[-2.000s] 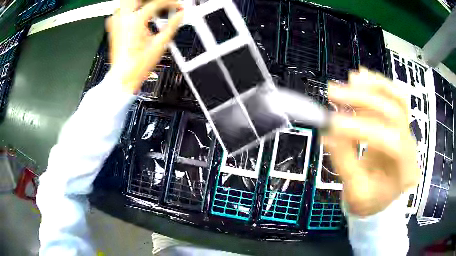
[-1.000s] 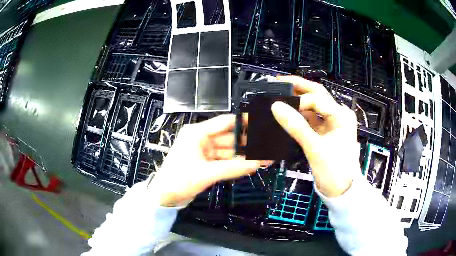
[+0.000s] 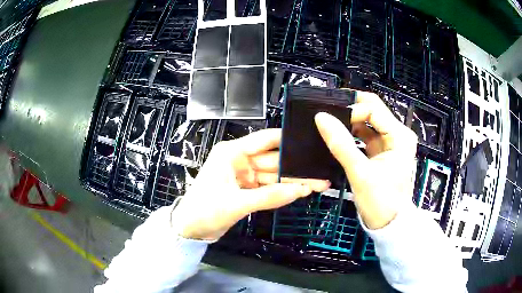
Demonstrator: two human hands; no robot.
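Note:
A phone front housing [image 3: 285, 123] with a thin teal edge is held up over the tray. A plain black film piece [image 3: 306, 143] lies over its window area. My left hand [image 3: 237, 189] grips the housing's left and lower side, thumb across the film's lower edge. My right hand [image 3: 375, 151] holds the right side, with the thumb on the film's face. Its other fingers are partly hidden behind the housing. The sticker sheet [image 3: 228, 70] with black rectangles lies over the trays at upper centre-left.
Blister trays [image 3: 137, 131] with dark and teal-edged housings lie below and around my hands. At right are a white lattice backing sheet [image 3: 472, 109], a loose dark piece [image 3: 476, 167] on it, and a black-celled strip [image 3: 511, 189]. A red stool-like object [image 3: 35, 191] stands at lower left.
Two seconds ago my left hand was at the sticker sheet and my right hand was apart from it. Since one second ago, the film has shifted from overhanging the housing to lying more squarely over its window.

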